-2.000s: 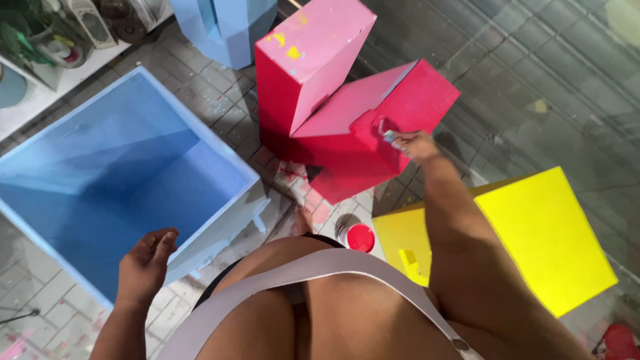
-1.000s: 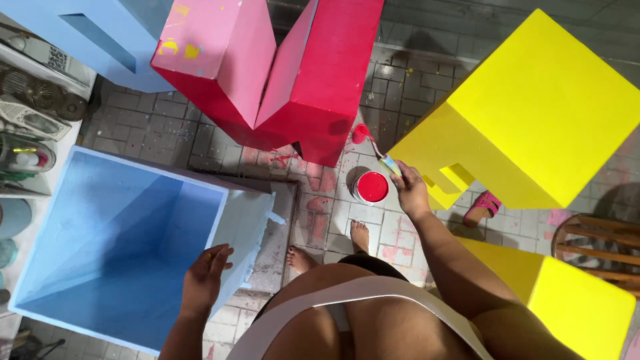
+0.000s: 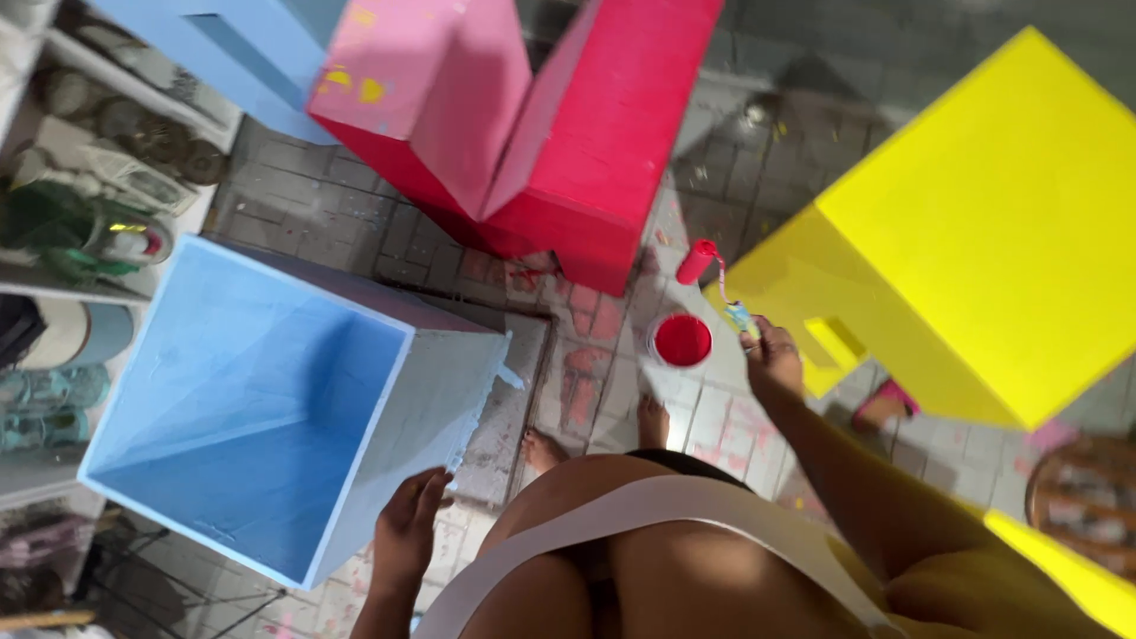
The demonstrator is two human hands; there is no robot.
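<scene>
My right hand grips the handle of a small paint roller, whose sleeve is coated red. Below the roller, an open can of red paint stands on the tiled floor. My left hand holds nothing, its fingers slightly curled, beside the outer side of an open blue box. Beyond the can is a red and pink angular form with yellow marks on its pink top. A large yellow block form stands to the right of the roller.
Shelves with jars and containers line the left side. Another blue form stands at the upper left. At the lower right are a round slatted wooden stool and another yellow surface. Another person's foot in a pink sandal shows beside the yellow block.
Two seconds ago the roller was against the red form; now it is away from it, near the paint can. The view has shifted considerably.
</scene>
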